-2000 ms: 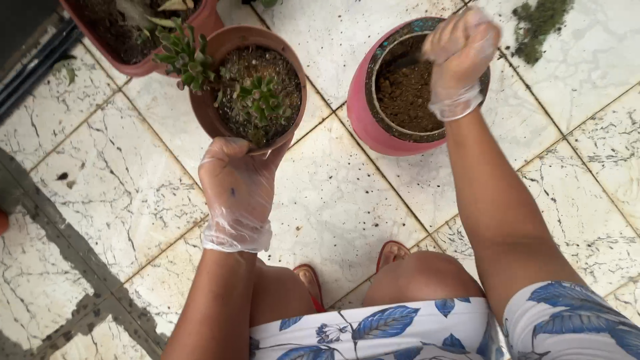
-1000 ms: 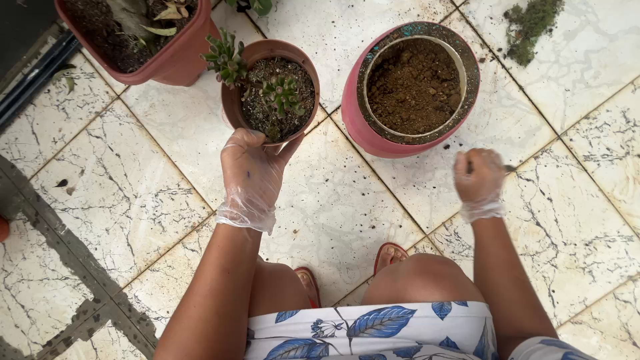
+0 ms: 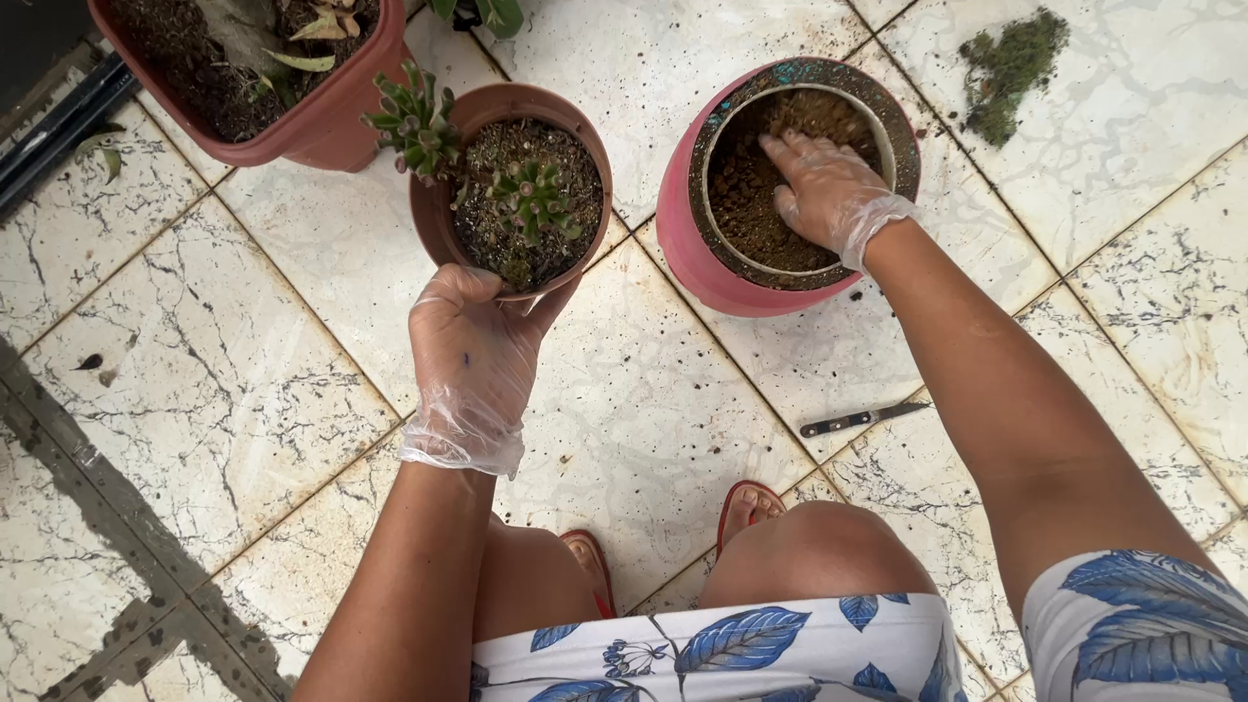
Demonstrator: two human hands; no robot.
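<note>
My left hand (image 3: 478, 351), in a clear plastic glove, grips the near rim of a brown plastic pot (image 3: 430, 229). Inside it a small succulent (image 3: 532, 202) grows in soil, and a second succulent stem (image 3: 414, 122) leans out over the left rim. My right hand (image 3: 824, 190), gloved alike, is in the pink pot (image 3: 687, 244), fingers spread on the brown soil (image 3: 746, 200); its fingertips touch the soil, and I cannot tell whether they hold any. A knife with a black handle (image 3: 848, 422) lies on the tiles below the pink pot, its blade partly behind my right forearm.
A reddish rectangular planter (image 3: 283, 136) with a thick stem and dry leaves stands at the upper left. Green leaves (image 3: 499, 15) show at the top edge. A clump of moss (image 3: 1014, 76) lies on the tiled floor at the upper right. Soil crumbs dot the tiles.
My right hand has moved from beside the pink pot into it. The knife now lies on the tiles near where that hand was a second ago. My left hand still holds the brown pot.
</note>
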